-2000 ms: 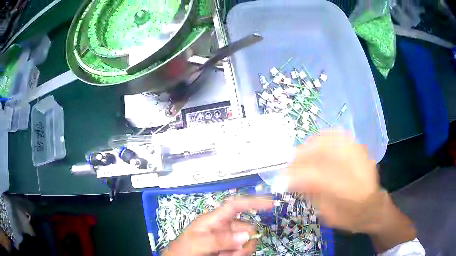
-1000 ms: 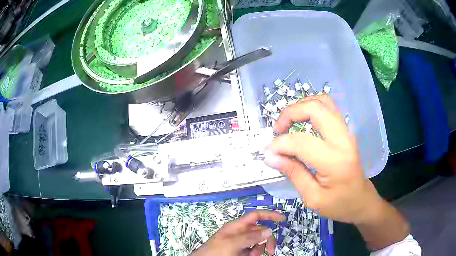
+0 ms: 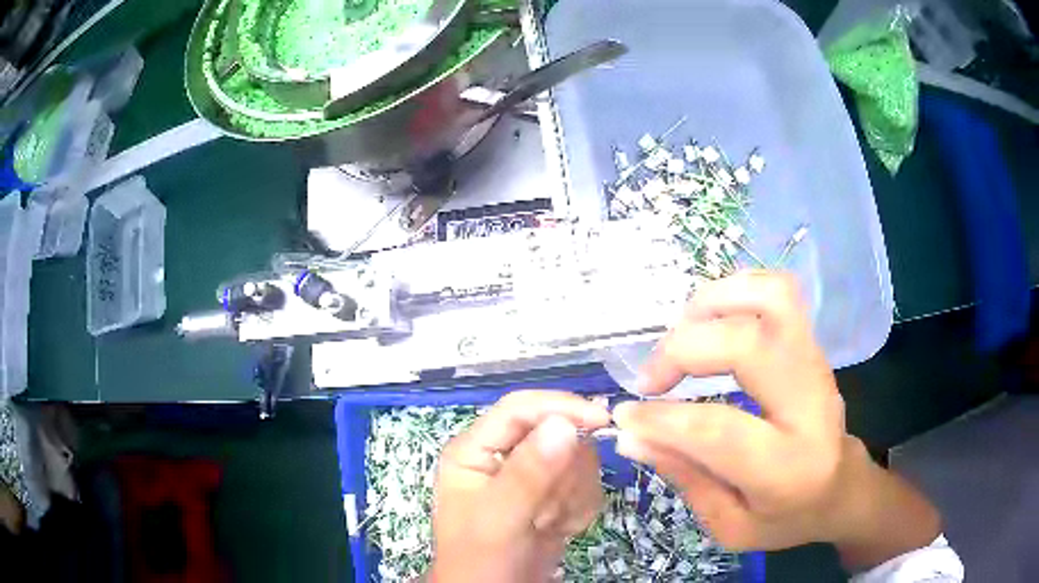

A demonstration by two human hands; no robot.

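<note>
My left hand (image 3: 518,484) and my right hand (image 3: 741,427) meet above the blue parts bin (image 3: 356,456). Their fingertips pinch a small leaded part (image 3: 600,432) between them; most of it is hidden by the fingers. The blue bin is full of leaded parts with white heads and green leads. The long white insertion head (image 3: 513,296) lies just beyond my hands. The clear parts tub (image 3: 849,216), to its right, holds a smaller pile of leaded parts (image 3: 695,188).
A steel bowl feeder (image 3: 376,142) with green contents stands at the top left. A dark metal arm (image 3: 558,68) slants over the tub's edge. A bag of green components (image 3: 883,97) lies beyond the tub. Small clear boxes (image 3: 125,262) are at the left.
My right hand has moved down from the insertion head and tub to meet my left hand over the blue bin. My left hand's fingers have closed. The whole view has shifted slightly.
</note>
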